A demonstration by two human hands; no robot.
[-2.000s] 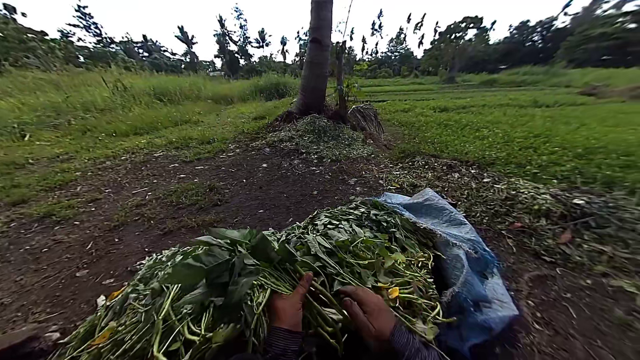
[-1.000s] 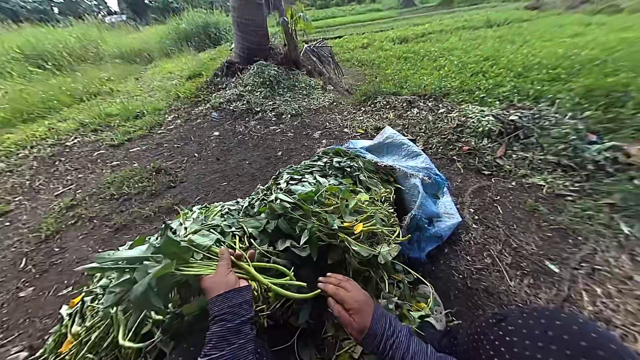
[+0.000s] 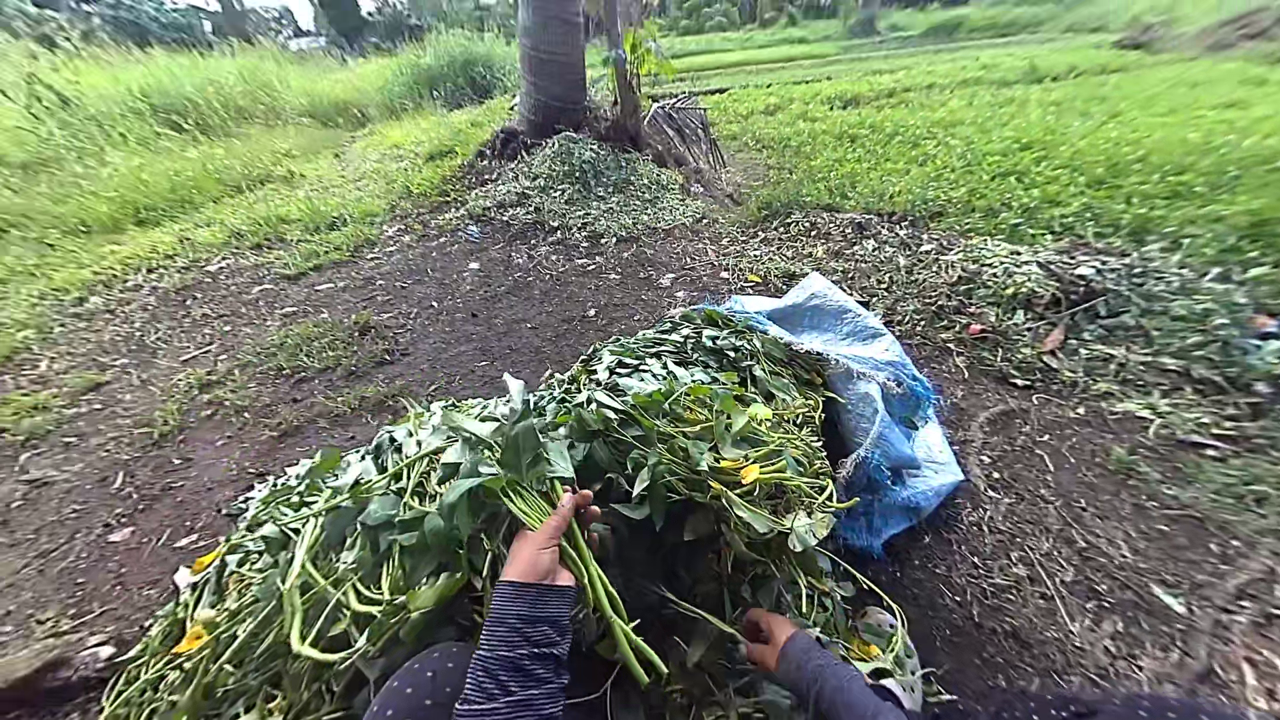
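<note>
A large heap of leafy green stems (image 3: 690,400) lies on the ground before me, with some yellow leaves in it. My left hand (image 3: 548,540) is closed round a bunch of long green stems (image 3: 605,590); their leaves point up and away, and the cut ends point down to the right. Lower and to the right, my right hand (image 3: 768,638) has its fingers curled at a thin pale strand (image 3: 700,610), apart from the bunch. A blue woven plastic sack (image 3: 890,430) lies crumpled against the right side of the heap.
Bare dark soil (image 3: 450,300) surrounds the heap. Farther off stands a tree trunk (image 3: 552,70) with cut greens (image 3: 590,185) piled at its foot. More plant scraps (image 3: 1080,310) lie at the right. Grass spreads behind. My knee in dotted cloth (image 3: 420,680) is at the bottom edge.
My left hand now holds its bunch with the stem ends pointing down to the right. My right hand has moved down, away from the stem ends it was at a second ago. The view has tilted down.
</note>
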